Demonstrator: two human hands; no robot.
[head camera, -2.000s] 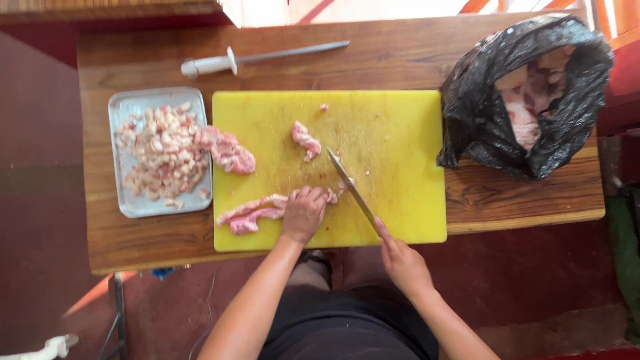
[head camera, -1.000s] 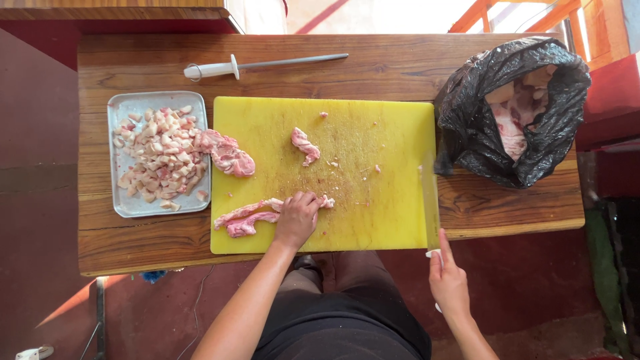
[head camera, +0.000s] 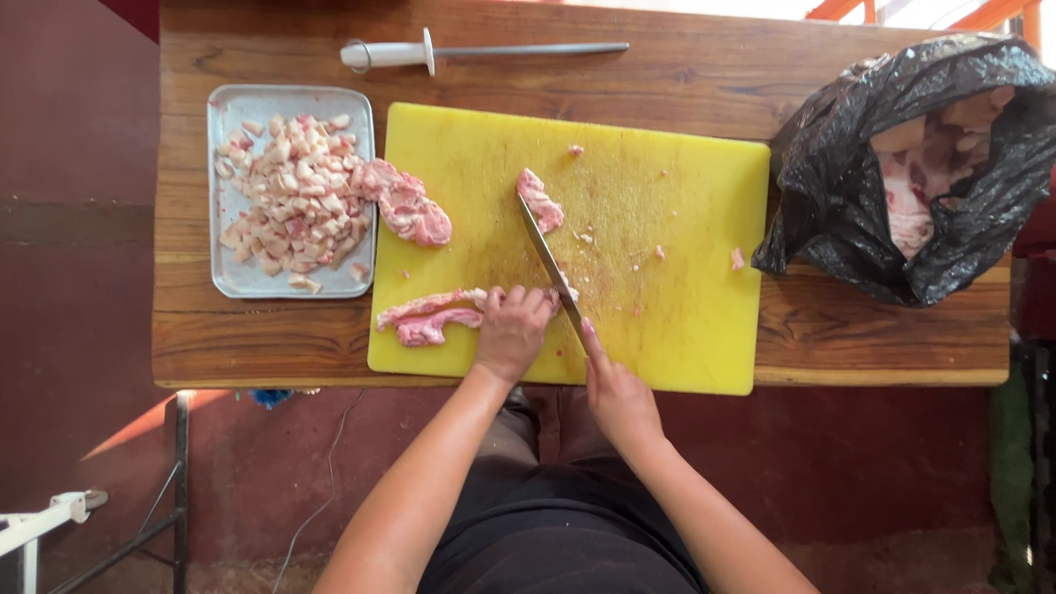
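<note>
My left hand (head camera: 513, 330) presses on a long strip of raw meat (head camera: 433, 305) at the lower left of the yellow cutting board (head camera: 701, 330). In my right hand (head camera: 619, 388) is the handle of a knife (head camera: 544, 252), my index finger stretched along it. The blade lies across the strip's right end, just beside my left fingers. Its tip touches or nearly touches a small piece of meat (head camera: 540, 200). A thicker piece of meat (head camera: 408, 206) bridges the board's left edge and the metal tray (head camera: 363, 285), which holds a heap of diced meat (head camera: 297, 198).
A honing steel (head camera: 495, 51) with a white handle lies behind the board on the wooden table (head camera: 272, 346). At the right, an open black plastic bag (head camera: 833, 157) holds larger pieces of meat (head camera: 912, 198). Small scraps (head camera: 737, 259) are scattered over the board.
My right hand has brought the knife from the board's right edge back to the strip beside my left hand. A small scrap now lies near the board's right edge. My left hand stays on the strip.
</note>
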